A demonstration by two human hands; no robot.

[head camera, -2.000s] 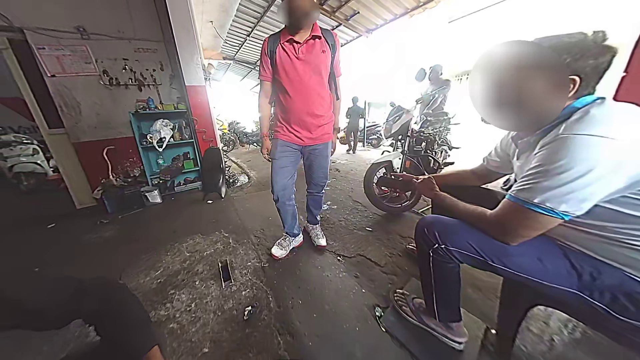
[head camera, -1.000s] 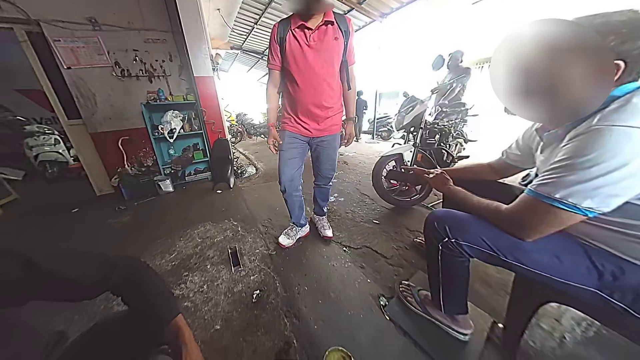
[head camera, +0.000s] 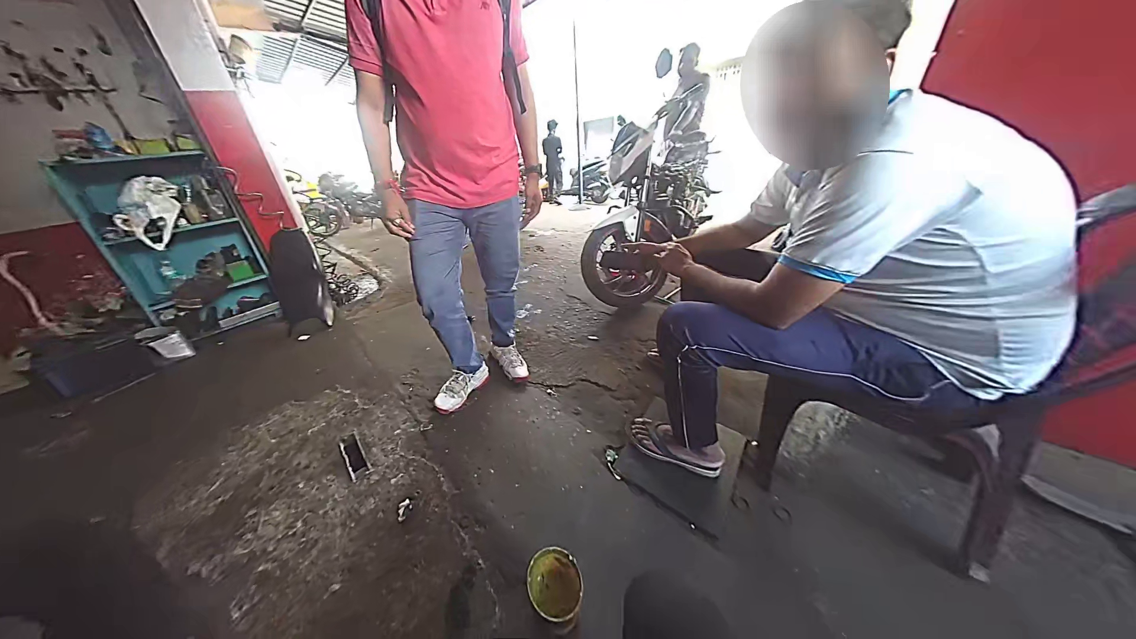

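Note:
Neither of my hands shows in the head view, so what they hold or touch is hidden. A round yellowish container (head camera: 555,584), stained inside, stands on the floor at the bottom centre. Right of it, a dark rounded shape (head camera: 670,608) rises from the lower edge; I cannot tell what it is. A small dark rectangular object with a pale rim (head camera: 354,457) lies on the rough concrete, with a small pale scrap (head camera: 405,509) nearby.
A person in a red shirt (head camera: 453,106) stands ahead. Another person (head camera: 932,231) sits at right on a plastic chair (head camera: 1003,479), holding a dark object. Behind are a motorcycle (head camera: 635,222) and, at left, a teal shelf (head camera: 98,213) with assorted items beside a dark upright panel (head camera: 300,280).
The dark-clothed limb at lower left in the earlier frames is out of view. The round container, absent two seconds ago, now shows fully. The view has shifted right and down.

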